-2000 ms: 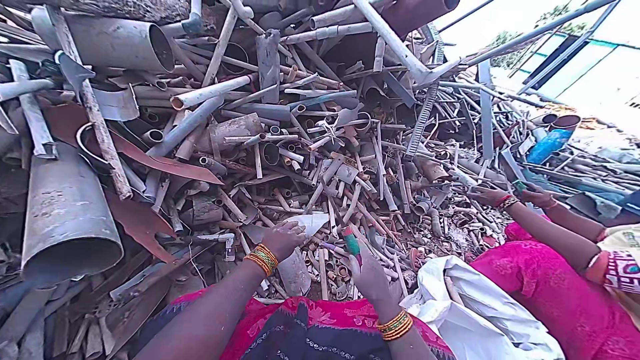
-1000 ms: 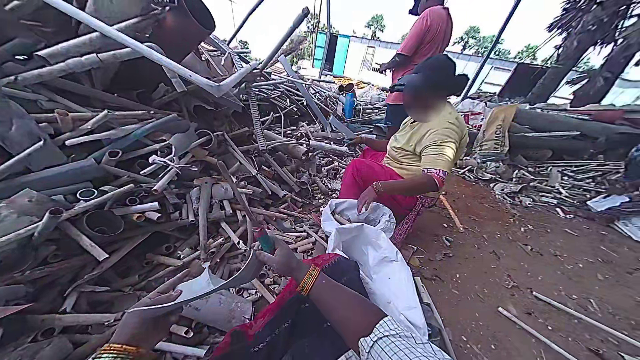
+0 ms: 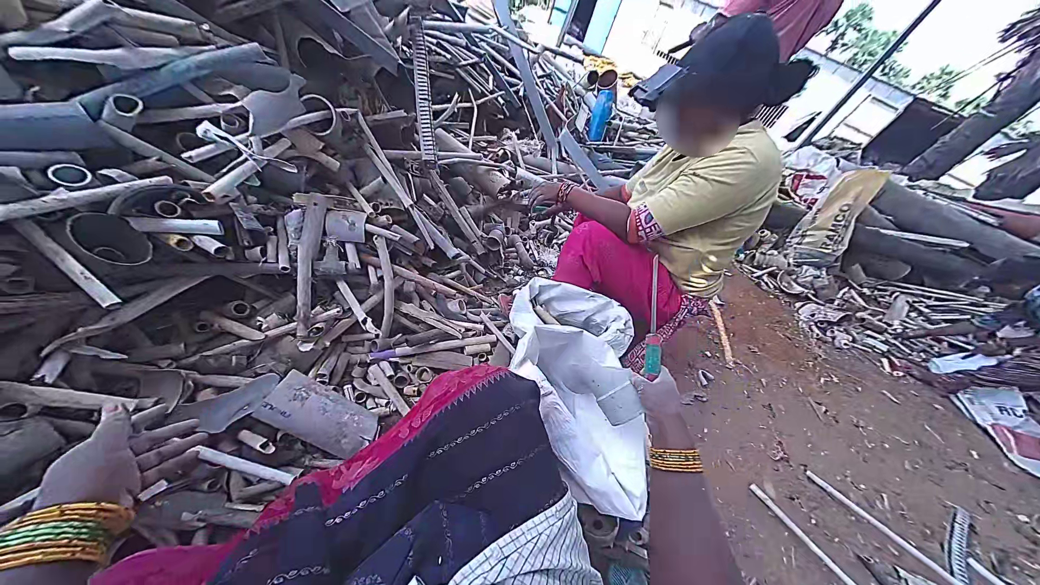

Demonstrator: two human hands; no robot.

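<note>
My right hand grips a screwdriver by its green and red handle, the shaft pointing up. Below its fingers, a pale curved plastic piece lies against the white sack; whether the hand touches it, I cannot tell. At the lower left my left hand is spread with nothing in it, over the edge of the scrap pipe pile. A broad grey pipe piece and a short white pipe lie to the right of that hand.
A co-worker in a yellow shirt sits beyond the sack, hands at the pile. More pipes and a printed sack lie at the right. Thin rods rest on the bare dirt ground.
The curved white piece held between both my hands a second ago has left my left hand. My right hand has moved to the white sack with the screwdriver.
</note>
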